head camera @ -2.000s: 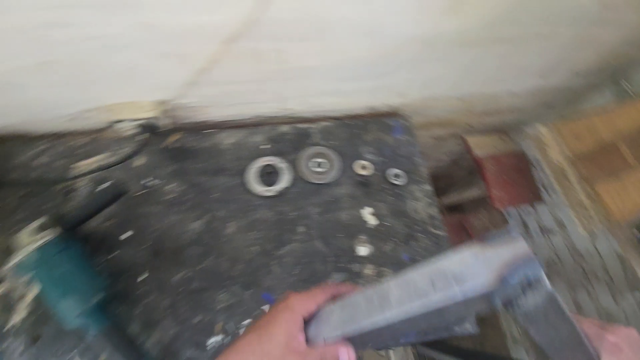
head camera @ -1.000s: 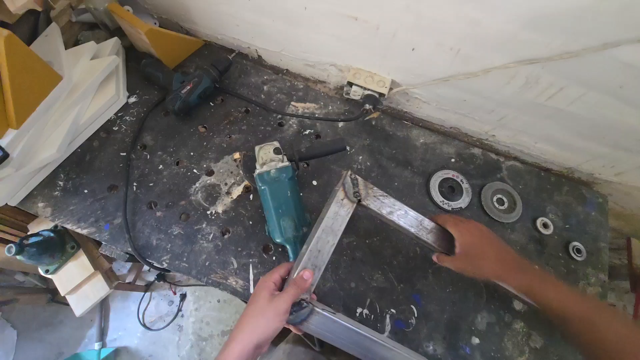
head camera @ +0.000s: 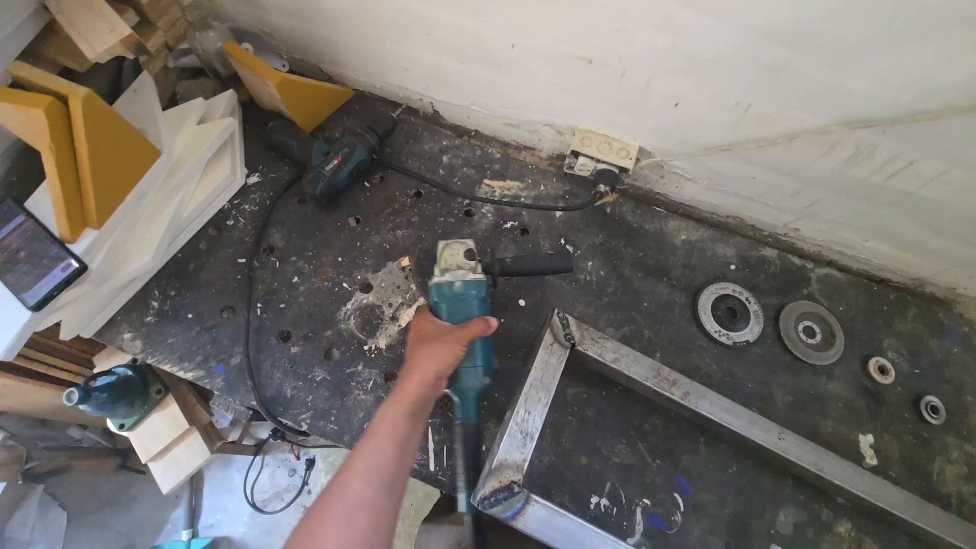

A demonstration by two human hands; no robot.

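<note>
My left hand (head camera: 446,343) is closed around the teal body of an angle grinder (head camera: 471,374), which lies on the dark workbench (head camera: 648,457) with its black side handle pointing right. Beside it on the right rests a welded frame of square steel tube (head camera: 686,385), with rough weld beads at two corners. Beyond the frame lie a grinding disc (head camera: 729,314), a second disc (head camera: 811,332) and two small metal rings or flanges (head camera: 881,370), (head camera: 931,409). My right hand is out of view.
A corded power drill (head camera: 339,164) lies near the wall, its cable crossing the bench. A socket block (head camera: 602,152) sits against the wall. White and yellow angled pieces (head camera: 114,160), a phone (head camera: 38,255) and a green metal housing (head camera: 126,393) are at the left. A plug and cord hang below the bench edge.
My left hand has let go of the steel frame and taken hold of the grinder. The frame now rests on the bench; my right hand has left it and the view.
</note>
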